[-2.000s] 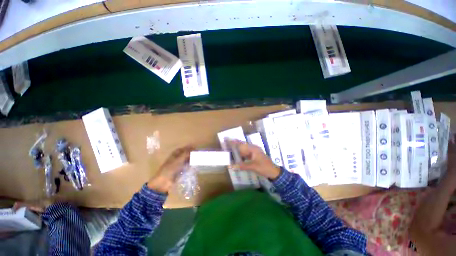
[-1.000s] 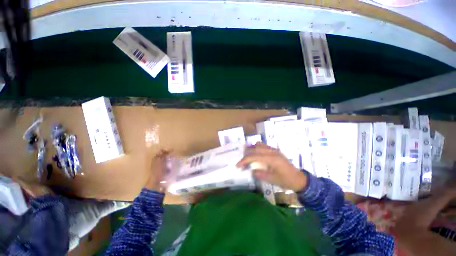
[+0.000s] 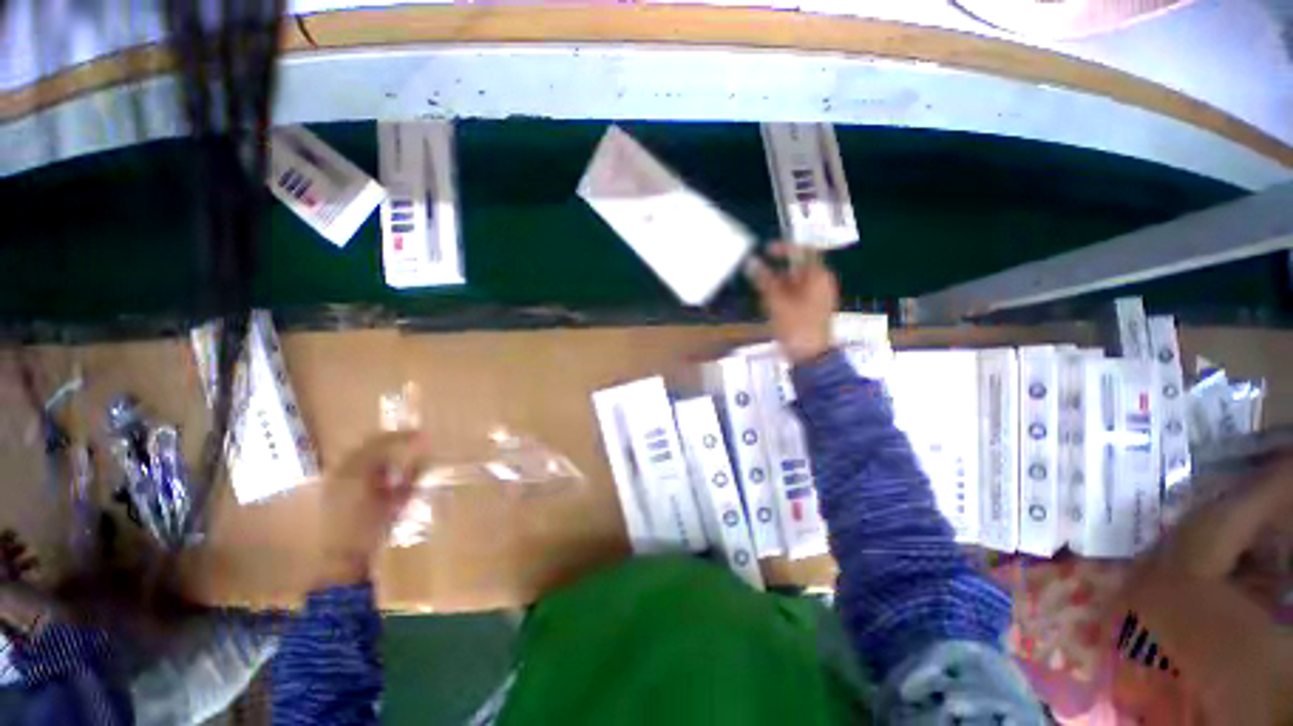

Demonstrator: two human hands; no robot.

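A slim white box lies slanted over the dark green belt. My right hand reaches out to its lower right corner; blur hides whether the fingers still hold it. My left hand, blurred, is low over the cardboard ledge at left, its fingertips closed on the near end of a thin clear plastic bag that spreads to the right. A row of white boxes stands to the right, several with round icons or dark bars.
Other white boxes lie on the green belt. A grey brace crosses at right. Small dark items in clear wrapping and a white box lie at left. Dark blurred strands hang at left; a neighbour's arm is at right.
The box that was between my hands is now over the belt. My right hand has moved forward to the belt; my left hand has moved left. The other belt boxes have shifted left.
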